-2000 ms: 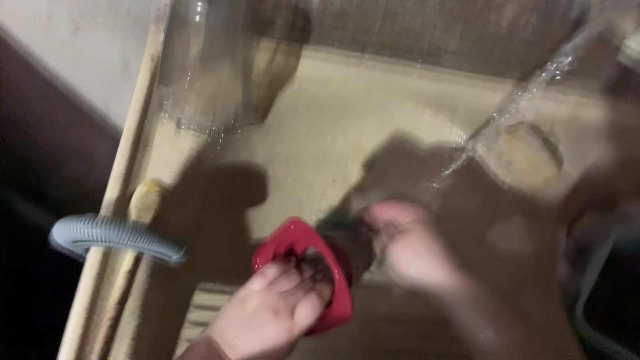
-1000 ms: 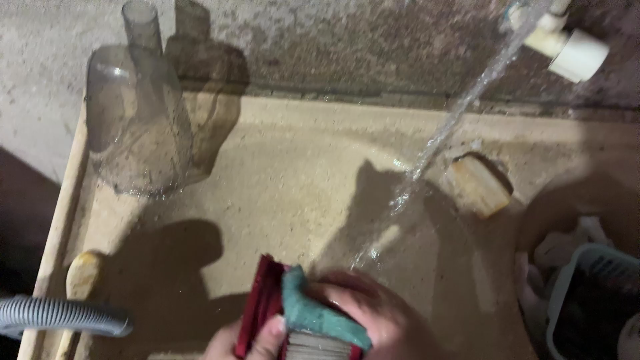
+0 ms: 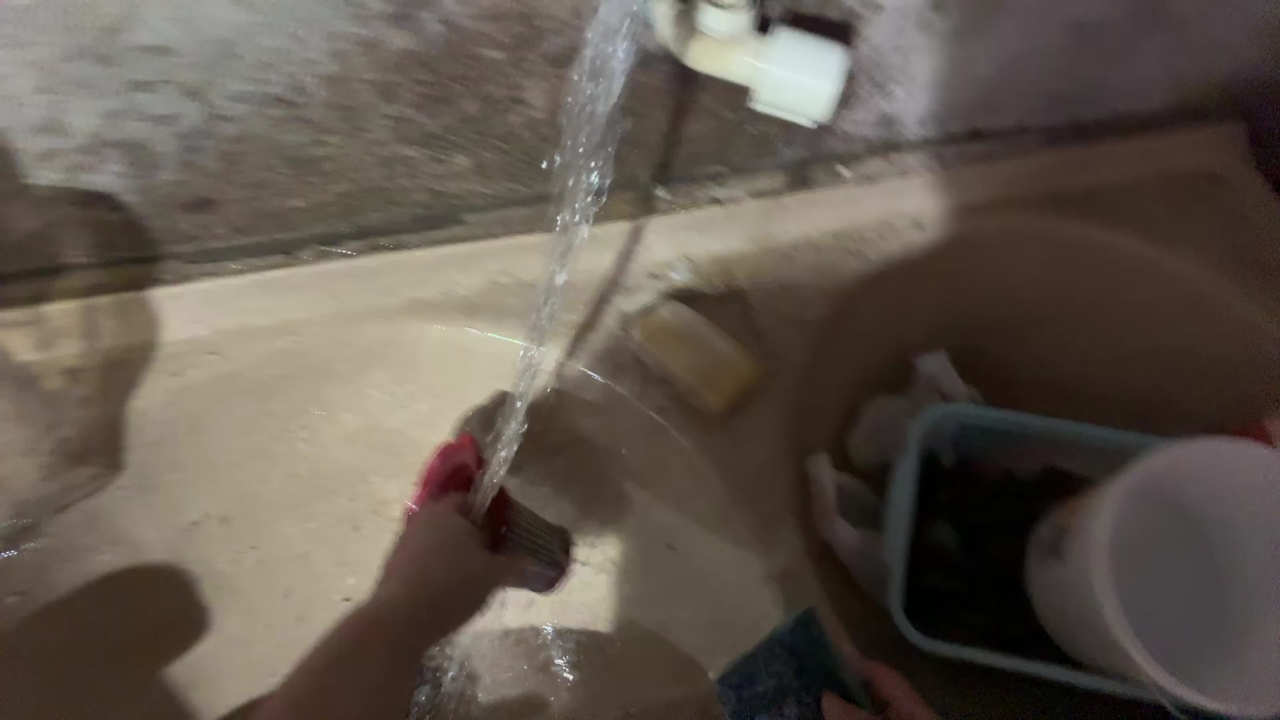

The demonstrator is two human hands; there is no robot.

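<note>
My left hand (image 3: 445, 560) grips a red object (image 3: 448, 470) with a ridged, greyish cylindrical part (image 3: 535, 548); its exact kind cannot be told through the blur. A stream of water (image 3: 575, 200) falls onto the red object and my fingers, above the beige basin (image 3: 270, 430). At the bottom edge, my right hand (image 3: 880, 695) holds a dark green-blue scouring pad (image 3: 790, 672), apart from the red object. Only the fingertips of that hand show.
A white plastic pipe fitting (image 3: 800, 75) juts from the wall. A yellowish bar (image 3: 695, 355) lies in the basin. At right, a light blue plastic basket (image 3: 905, 560) with dark contents stands beside a white tub (image 3: 1200, 580) and crumpled pale material (image 3: 850, 510).
My hands have moved apart; the pad, earlier against the ridged part, is now away to the right. The red object is now under the water stream. The view has swung right.
</note>
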